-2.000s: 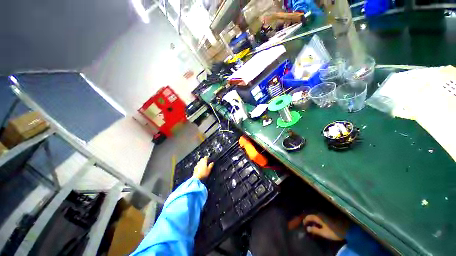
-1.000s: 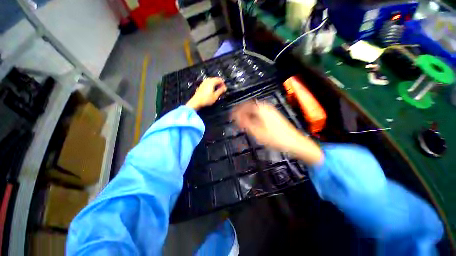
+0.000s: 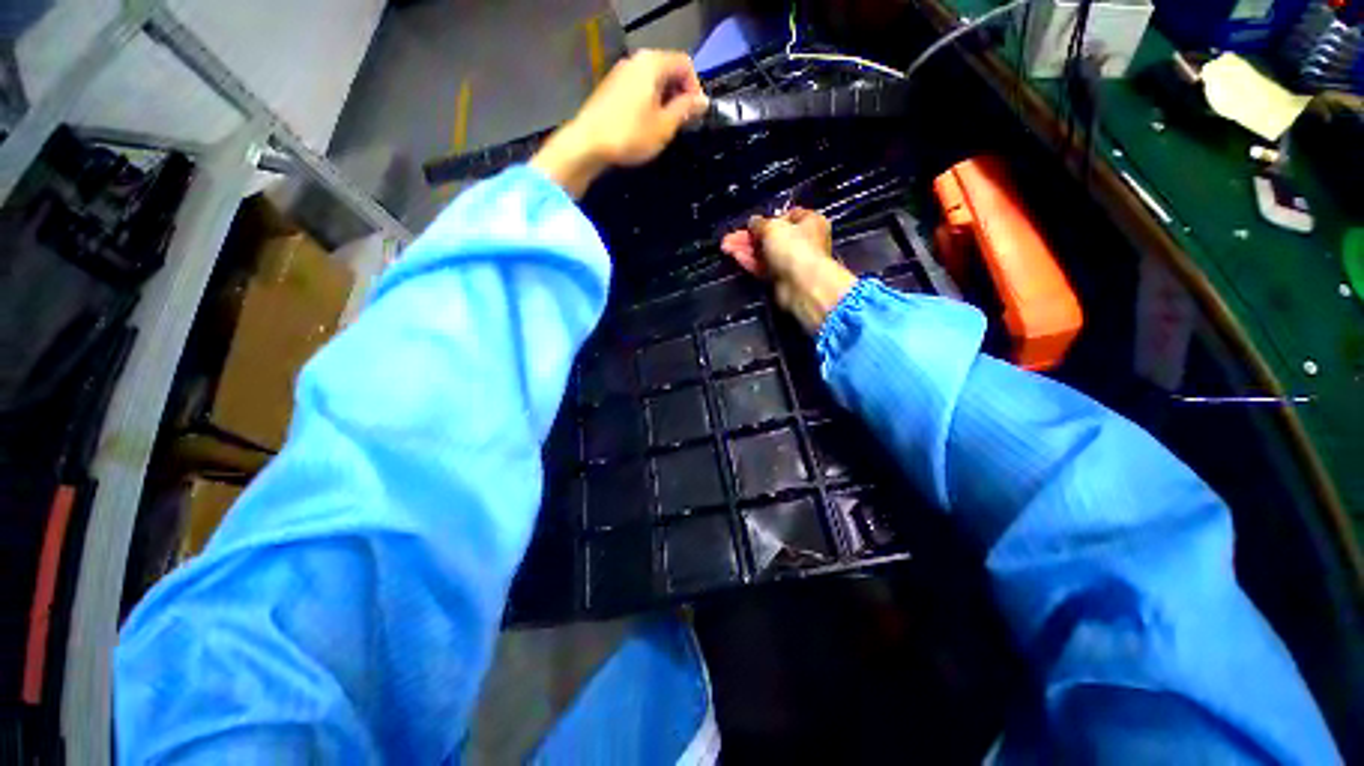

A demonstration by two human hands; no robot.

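Note:
Black blister trays [image 3: 691,479] with square pockets lie beside the bench. The sheet in the far half [image 3: 808,105] stands tilted, with its far edge raised. My left hand [image 3: 636,112] is closed on that raised edge. My right hand [image 3: 785,258] is over the middle of the trays, fingers bent together at the near side of the tilted sheet; whether it grips the sheet or a small part cannot be told. The near pockets look dark, with a wrinkled clear film [image 3: 785,531] and a small dark shape at the near right corner.
An orange tool or handle [image 3: 1010,262] lies right of the trays, by the edge of the green bench [image 3: 1197,210]. A white cable [image 3: 965,42] arches over the far end. A white box [image 3: 1089,38] stands on the bench. Metal shelving with cartons [image 3: 269,337] is at left.
The view has moved closer over the trays. The far sheet, flat before, is now tilted up with my left hand at its edge. My right hand came from below the bench onto the trays.

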